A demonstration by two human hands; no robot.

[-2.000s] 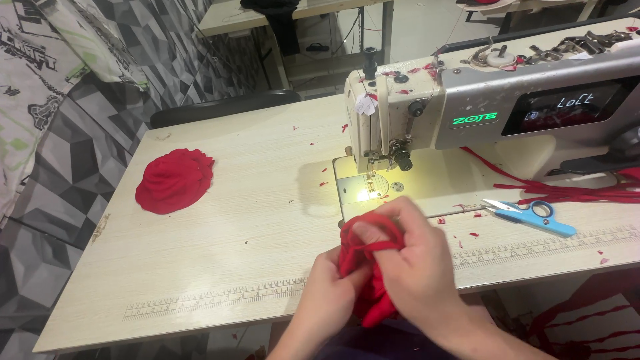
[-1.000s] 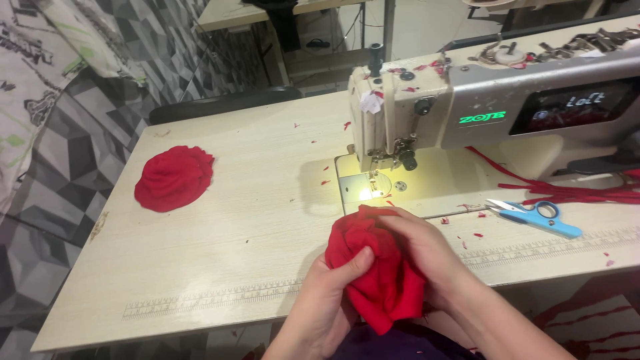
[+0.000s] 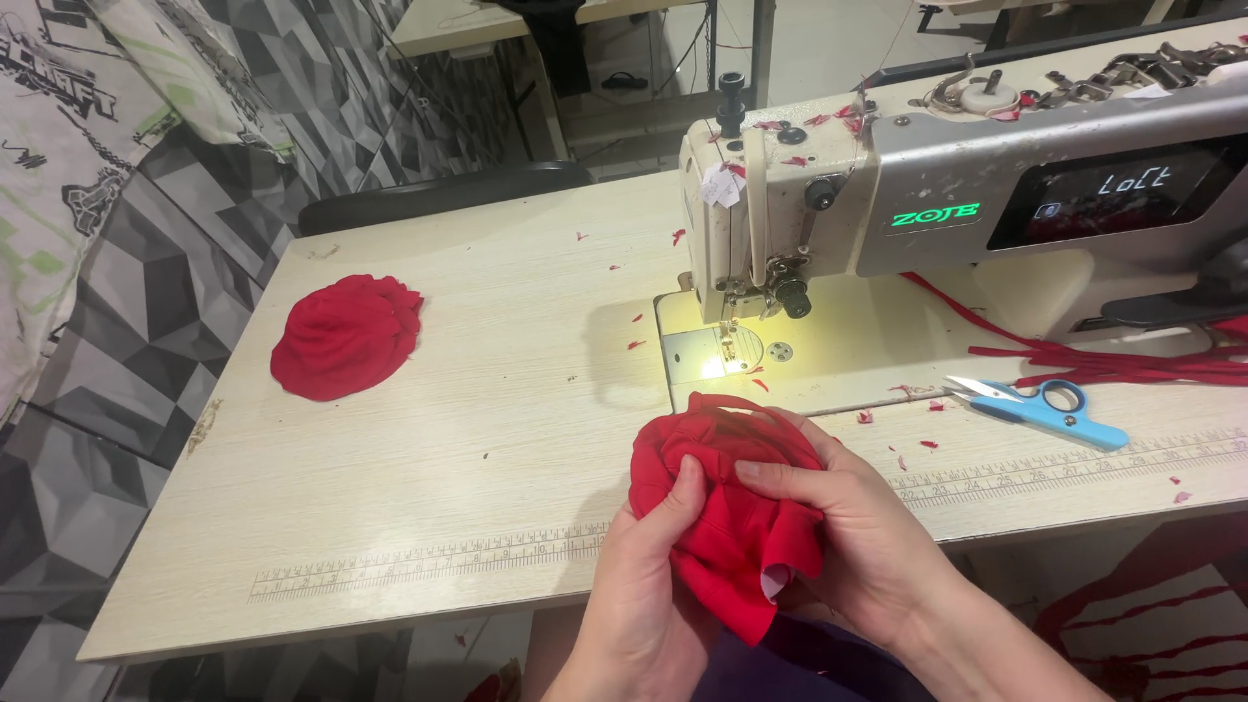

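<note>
A gathered piece of red fabric (image 3: 726,526) is between my two hands, over the table's front edge, just in front of the sewing machine's needle plate. My left hand (image 3: 648,575) grips its left side with the thumb on top. On the right side, my right hand (image 3: 858,526) holds it, thumb pressed on the folds and fingers hidden behind. A pale underside shows at a curled lower edge. Another red fabric piece (image 3: 346,336), rounded with a ruffled edge, lies at the table's left. The lit Zoje sewing machine (image 3: 780,224) stands behind my hands.
Blue-handled thread snips (image 3: 1048,409) lie open right of my hands, near red fabric strips (image 3: 1121,363). A printed ruler scale (image 3: 429,563) runs along the table's (image 3: 468,439) front edge. Red scraps dot the table and machine. A black chair back (image 3: 444,195) stands behind the table.
The red fabric, bunched up two seconds ago, has been opened out and turned in my hands. Both thumbs now lie on top of it. The other red piece has stayed put.
</note>
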